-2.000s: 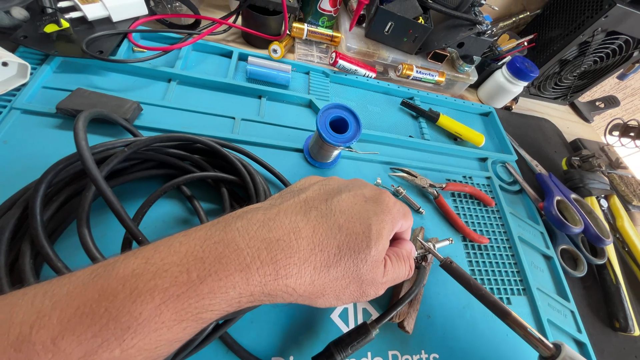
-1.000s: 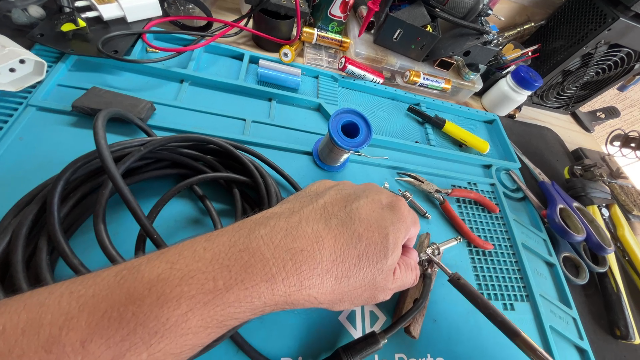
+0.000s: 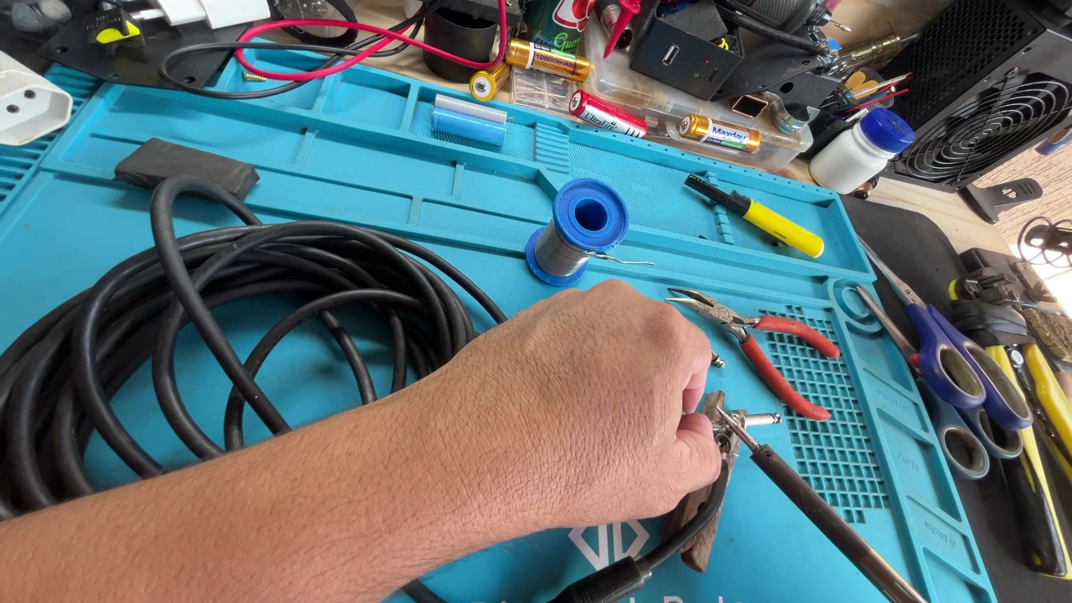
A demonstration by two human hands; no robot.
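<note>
My left hand (image 3: 611, 402) reaches in from the left over the blue silicone mat, its fingers curled at a metal jack plug (image 3: 749, 419); what the fingertips pinch is hidden. The plug rests on a brown clamp-like piece (image 3: 697, 528), with a black cable (image 3: 691, 528) running down from it. A soldering iron (image 3: 821, 502) comes from the lower right, its tip on the plug; the hand behind it is out of view. Beyond my left hand stands a blue solder spool (image 3: 578, 230). Red-handled pliers (image 3: 779, 360) lie to the right of my fingers.
A coiled black cable (image 3: 193, 310) covers the mat's left side, near a dark block (image 3: 186, 167). A yellow tool (image 3: 779, 224) and a blue cylinder (image 3: 469, 121) lie in the mat's trays. Batteries (image 3: 607, 115) line the back; scissors (image 3: 963, 360) lie at right.
</note>
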